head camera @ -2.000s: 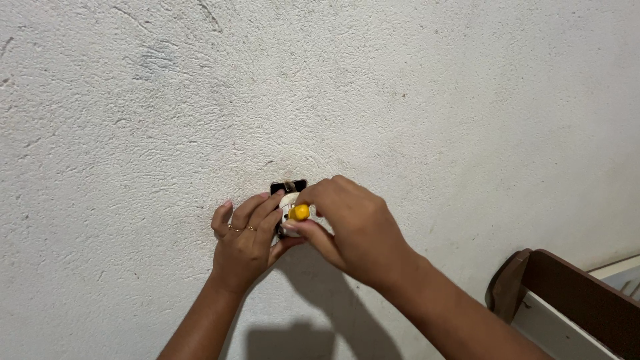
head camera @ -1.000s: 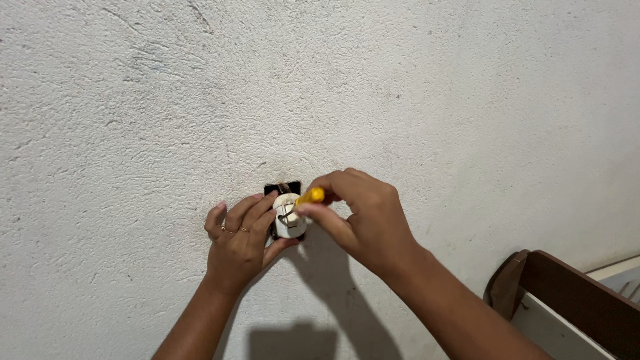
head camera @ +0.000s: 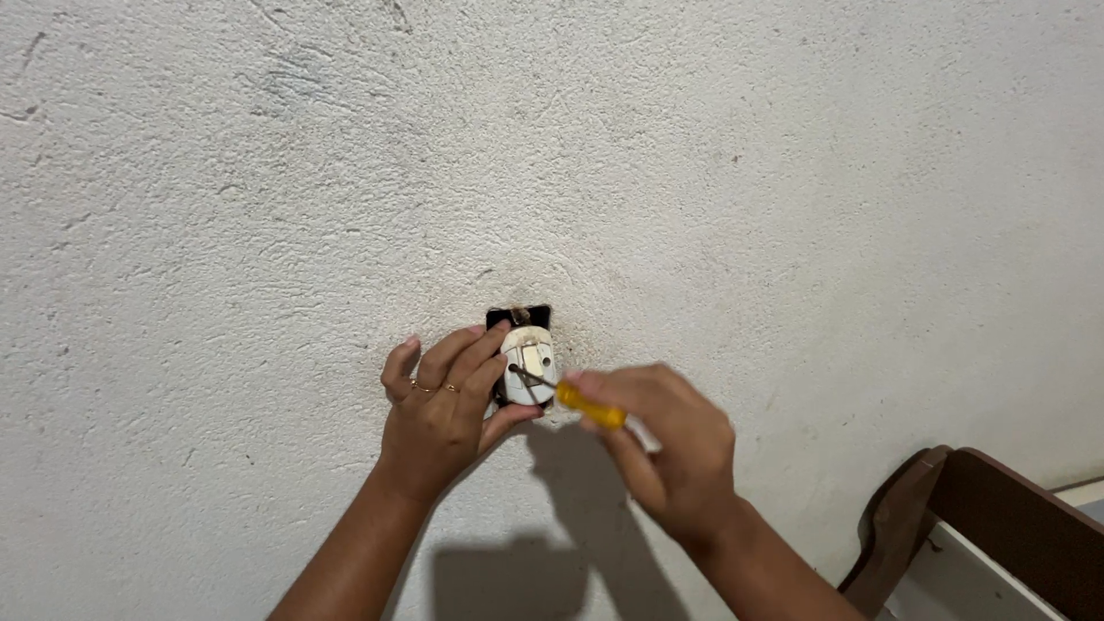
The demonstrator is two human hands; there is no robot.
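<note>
A white oval light switch module (head camera: 528, 392) sits in front of a dark rectangular wall box opening (head camera: 539, 316), covering its lower part. My left hand (head camera: 444, 410), with rings on two fingers, holds the module by its left side and lower edge, the thumb underneath. A screwdriver with a yellow handle (head camera: 595, 405) is between the thumb and fingers of my right hand (head camera: 673, 440). Its thin shaft slants up to the left, and the tip is at a dark hole left of the module's rocker. A second dark hole shows on the right side.
The rough white plaster wall (head camera: 733, 216) surrounds the opening, with smudges about it. At the lower right stands a piece of dark brown wooden furniture (head camera: 1009, 509), with a pale surface behind its rail. Shadows of my arms fall on the wall below.
My right hand has moved down and to the right around the screwdriver, which now slants with its shaft in plain sight. My left hand has stayed at the switch module.
</note>
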